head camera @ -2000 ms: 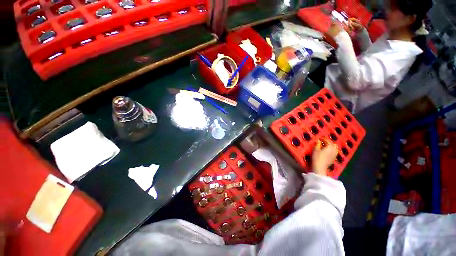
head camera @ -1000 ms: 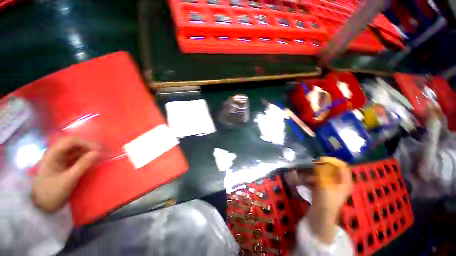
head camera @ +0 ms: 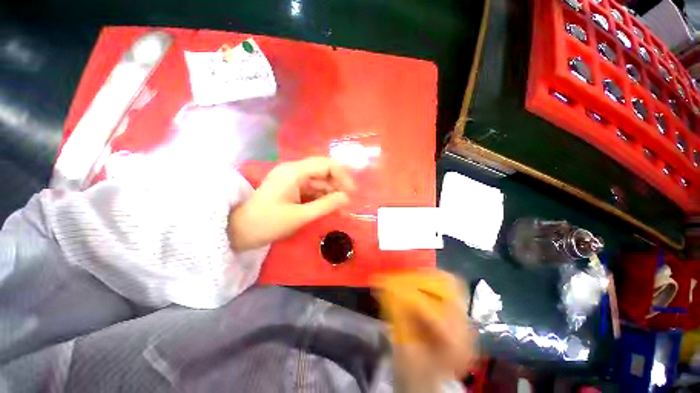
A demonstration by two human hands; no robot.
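A dark round watch head [head camera: 337, 247] lies on the red work mat [head camera: 399, 100], near its front edge. My left hand [head camera: 292, 201] is over the mat, just above and left of the watch head, fingers curled and thumb apart; I see nothing in it. Thin glare lines beside its fingertips suggest clear film. My right hand [head camera: 430, 326], with orange finger cots, is blurred at the mat's front right corner; whether it holds anything cannot be told. A white card [head camera: 409, 228] lies at the mat's right edge.
A white wipe [head camera: 471, 211], crumpled tissue [head camera: 486, 302] and clear bottle [head camera: 549, 241] stand right of the mat. A watch tray [head camera: 599, 92] is on the raised shelf. On the mat's left are a label [head camera: 230, 75], shiny clear plastic [head camera: 215, 134] and a long white strip [head camera: 115, 107].
The view has swung left, onto the mat. My right hand has moved from the lower watch trays to the mat's corner. The watch head now shows on the mat.
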